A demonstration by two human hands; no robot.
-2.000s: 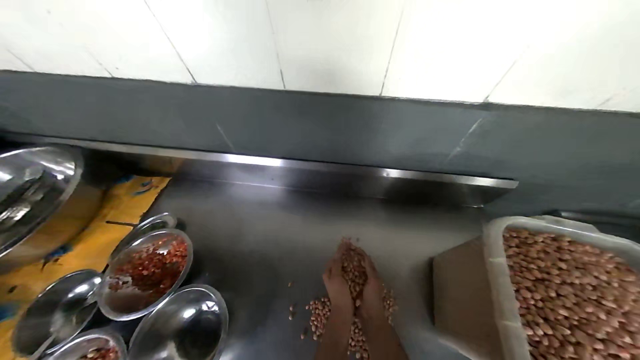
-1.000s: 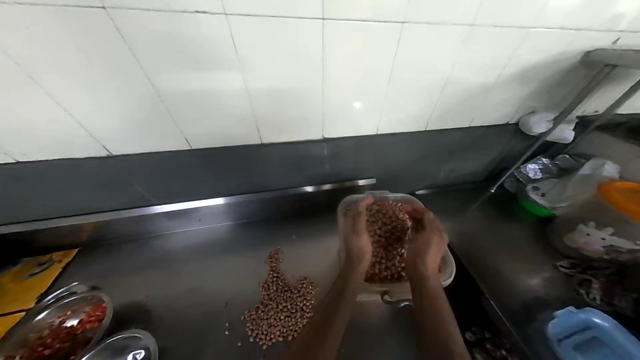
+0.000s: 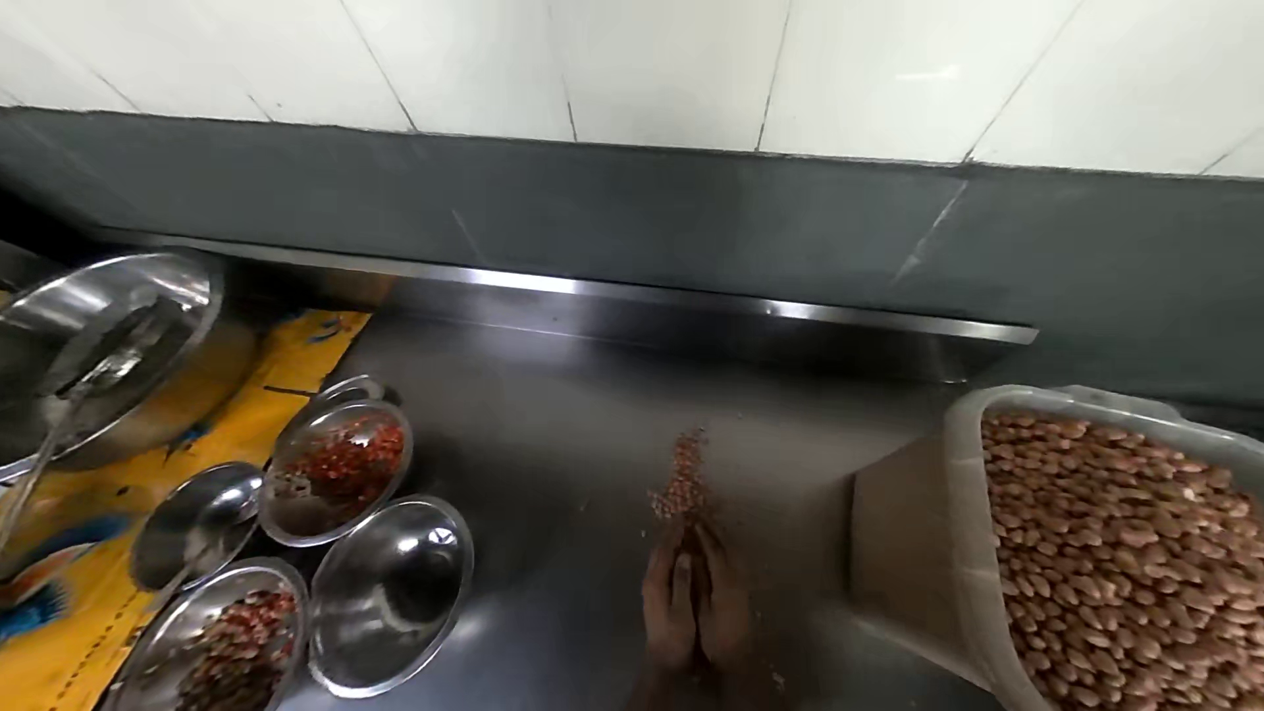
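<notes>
Both hands are low in the middle of the head view, side by side on the steel counter point(image 3: 553, 434). My left hand point(image 3: 671, 602) and my right hand point(image 3: 721, 602) are cupped close together at the near end of a small pile of reddish-brown peanuts point(image 3: 683, 479). How many peanuts lie between the palms is hidden by the fingers. To the right of the hands stands a translucent plastic tub point(image 3: 908, 553), filled with peanuts point(image 3: 1116, 553).
At left, steel bowls hold chopped red food point(image 3: 346, 464) and mixed chopped pieces point(image 3: 242, 647); another steel bowl point(image 3: 390, 592) is beside them. A large steel basin point(image 3: 212, 346) with a utensil stands on yellow printed sheeting point(image 3: 296, 355). A raised metal edge point(image 3: 632, 291) runs along the wall.
The view has swung left since one second ago. My hands were then over the tub with peanuts; now they are down at the counter. The pile there looks smaller.
</notes>
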